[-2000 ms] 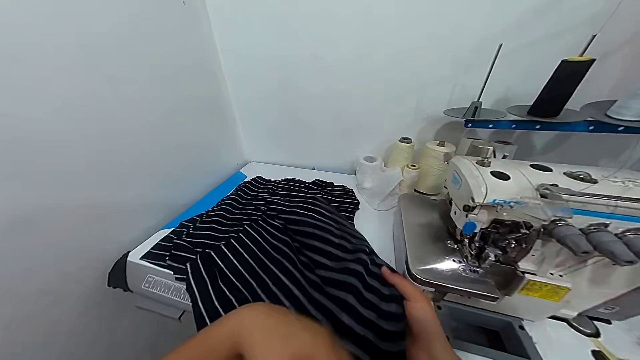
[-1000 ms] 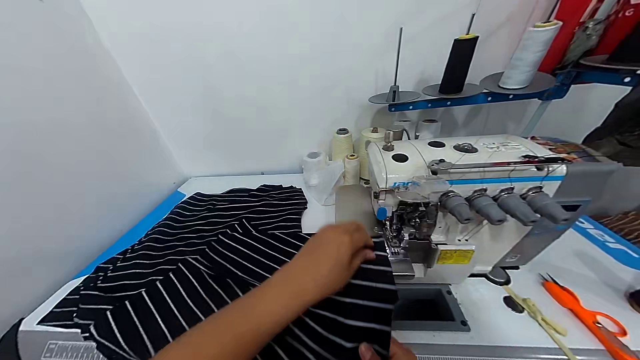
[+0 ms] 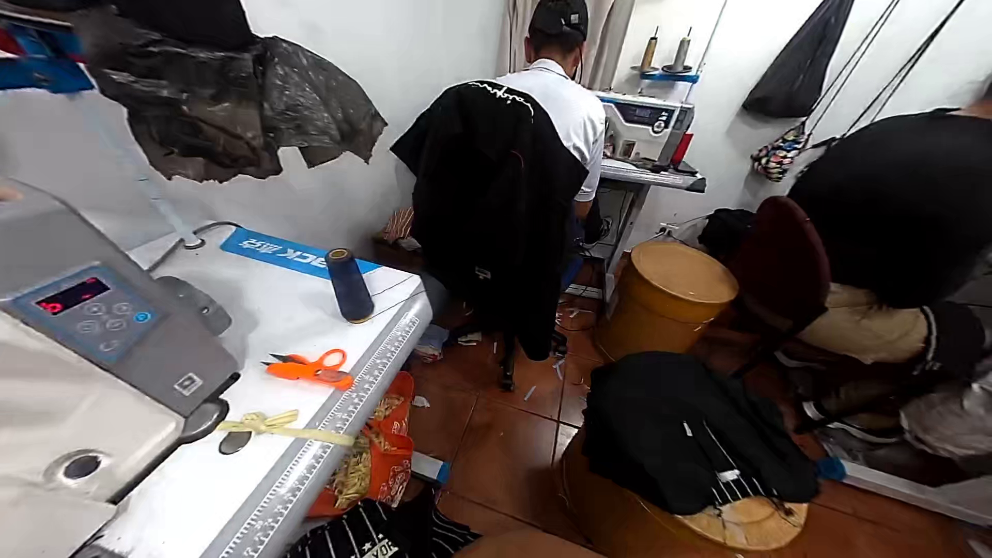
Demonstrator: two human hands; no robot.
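Observation:
Neither of my hands shows plainly; only a bit of bare skin, an arm or a leg, is at the bottom edge. Beside it lies black fabric with white stripes (image 3: 372, 535), cut off by the frame. Orange-handled thread snips (image 3: 308, 369) rest on the white sewing table (image 3: 271, 298), near its ruler-marked edge. A dark cone of thread (image 3: 349, 285) stands behind them at the corner. A knotted yellow strip (image 3: 267, 425) lies over the table edge. At the left is the sewing machine's control panel (image 3: 87, 310), its display lit.
Black garments (image 3: 690, 426) lie on a round drum at the lower right. Another drum (image 3: 678, 291) stands behind. A person in white (image 3: 554, 97) sits at a far sewing machine (image 3: 643, 128); a black garment hangs behind them. A person in black (image 3: 891, 201) sits at the right.
The view has swung far to the right. The striped cloth that my hands held on the table's left side is out of sight there, as are the hands.

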